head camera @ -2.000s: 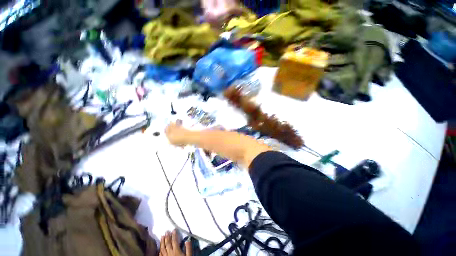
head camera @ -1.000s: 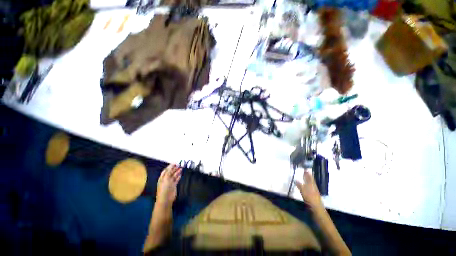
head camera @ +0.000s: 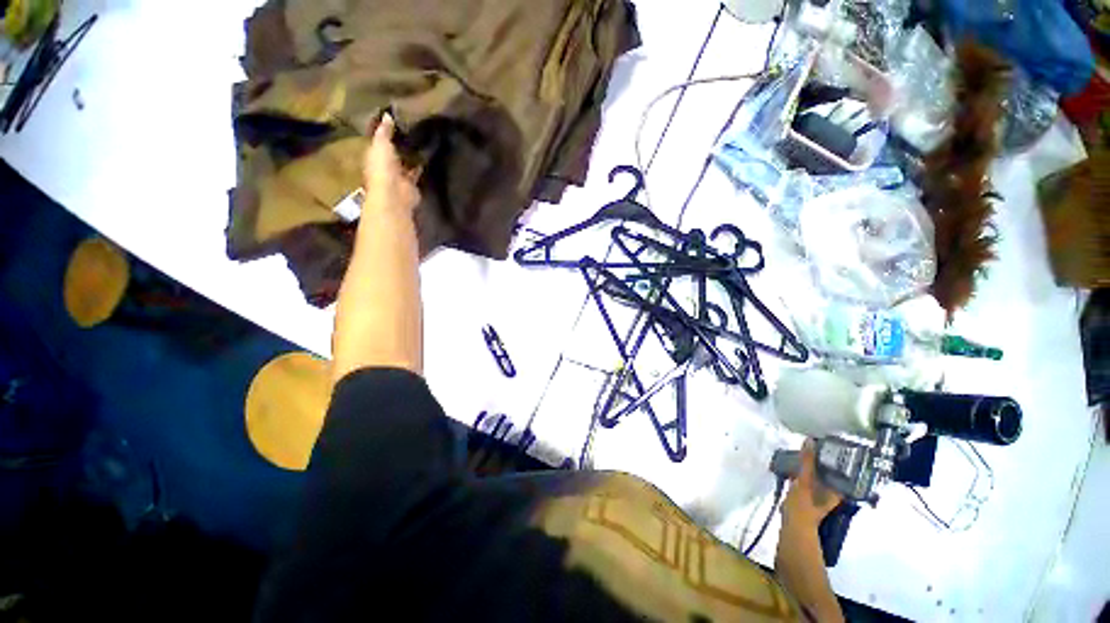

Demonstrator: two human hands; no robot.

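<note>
Brown garments (head camera: 487, 152) lie stacked at the upper left of the table, with tan-gold lining and a small white label (head camera: 351, 205) showing. My left hand (head camera: 392, 164) reaches onto the stack, its fingertips at the cloth; whether they grip it is unclear. My right hand (head camera: 806, 493) is closed around the handle end of a silver-grey spray gun (head camera: 856, 469) at the lower right. The gun's white cup (head camera: 828, 402) points up and left. Dark thread snips (head camera: 499, 351) lie on the white table (head camera: 469, 298) below the garments.
Tangled black hangers (head camera: 682, 292) lie mid-table. A black cylindrical tool (head camera: 974, 416) sits behind the spray gun. Clear plastic bags (head camera: 870, 237), a pink-rimmed tray (head camera: 840, 116) and a reddish-brown duster (head camera: 968, 183) lie at the upper right. A thin cord (head camera: 682, 85) loops across the table.
My left hand has moved from the table's front edge up onto the brown garments. My right hand has taken hold of the spray gun, which is now tilted. The view has shifted.
</note>
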